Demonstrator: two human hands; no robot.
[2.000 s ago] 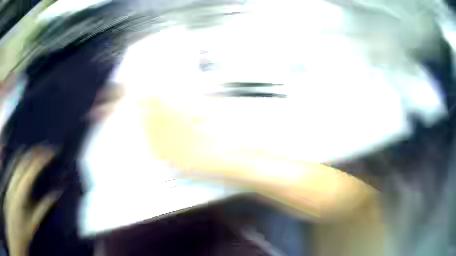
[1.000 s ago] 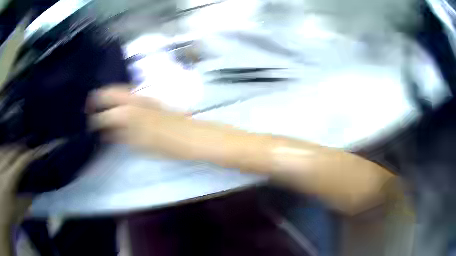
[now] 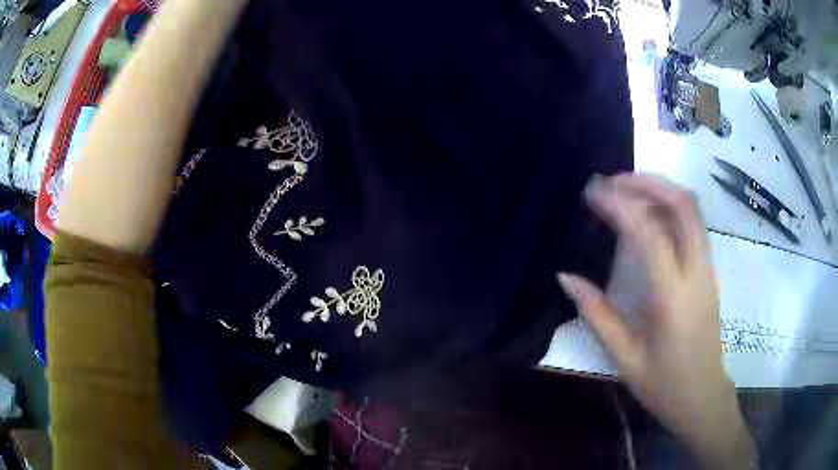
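Note:
The dark garment fabric (image 3: 459, 184) with cream embroidery (image 3: 363, 294) is spread over the left and middle of the machine bed and hangs over its near edge. My right hand (image 3: 648, 285) is over the fabric's right edge, fingers apart, holding nothing visible. My left forearm, in a brown sleeve, reaches up the left side; the left hand is cut off by the top edge. Dark thread snips (image 3: 758, 197) lie on the bed, with curved grey tweezers (image 3: 795, 165) right of them. The presser foot (image 3: 678, 92) shows past the fabric's right edge.
The pale machine head (image 3: 726, 27) is top right, with a tan-brown block (image 3: 707, 106) by the foot. A printed scale (image 3: 772, 335) runs along the bed's near edge. A red-orange basket (image 3: 69, 119) stands at left. Red plaid cloth (image 3: 368, 436) shows below the garment.
The view has shifted and sharpened. The garment now covers much of the bed. My right hand is apart from the cloth's left part and farther right; my left arm now reaches up past the top edge.

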